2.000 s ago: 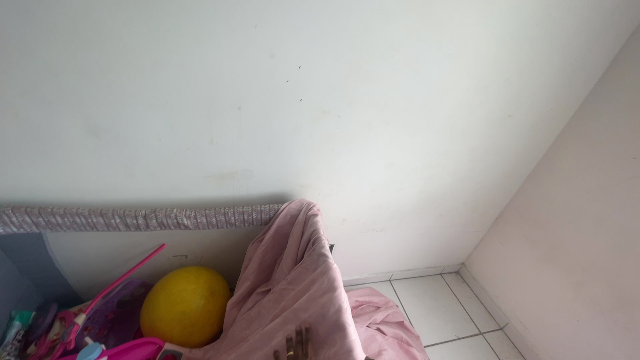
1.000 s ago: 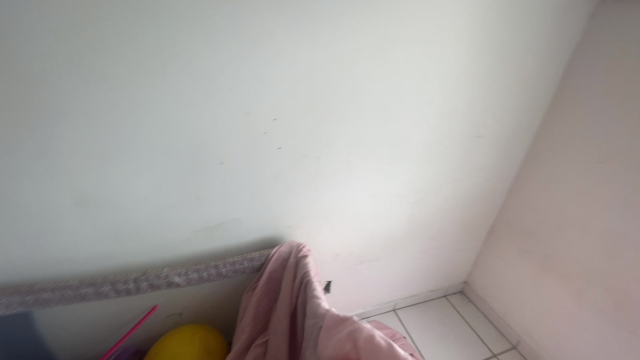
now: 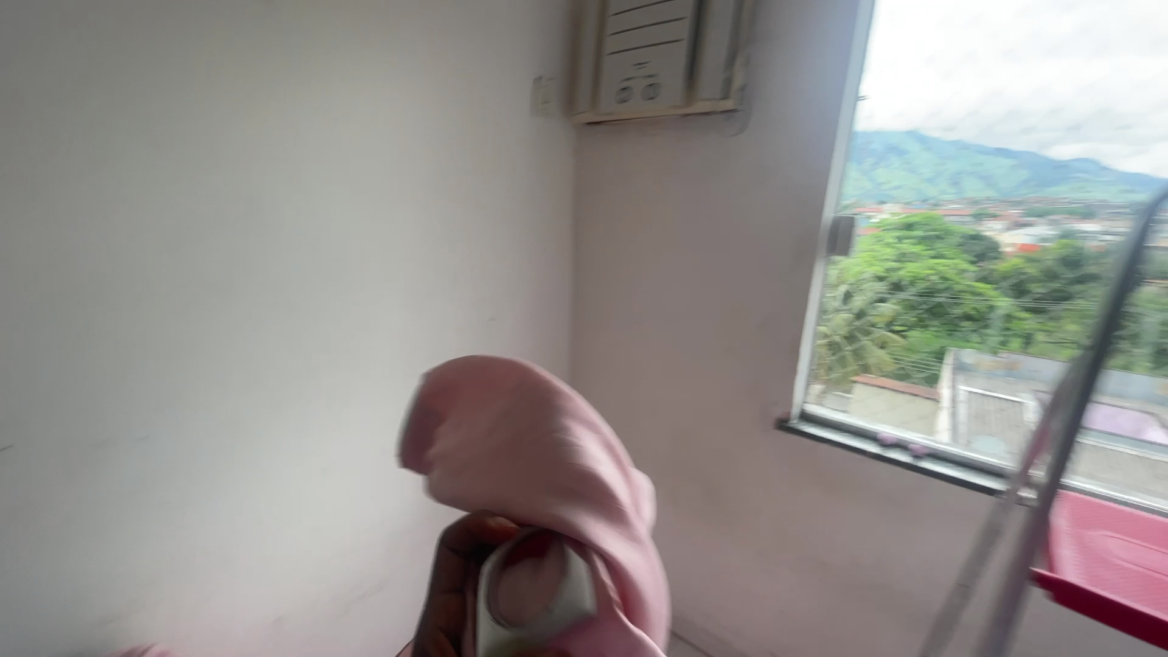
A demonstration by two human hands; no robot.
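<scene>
Pink cloth (image 3: 538, 438) is bunched and raised at the lower middle of the head view, its top folded over to the left. My left hand (image 3: 452, 579), by its place on the left side, is curled round a blurred whitish object with a round pinkish face (image 3: 534, 584), right against the cloth. Whether the fingers also grip the cloth cannot be told. My right hand is not in view.
A window (image 3: 985, 301) looks out on trees and hills at the right. In front of it a metal frame (image 3: 1049, 474) stands beside a red tray-like panel (image 3: 1113, 566). An air conditioner (image 3: 646, 55) is set high in the wall near the corner.
The view has swung right and up to the corner and window. The pink cloth, earlier draped at the fabric-covered rail by the yellow ball, now stands raised in front of the wall.
</scene>
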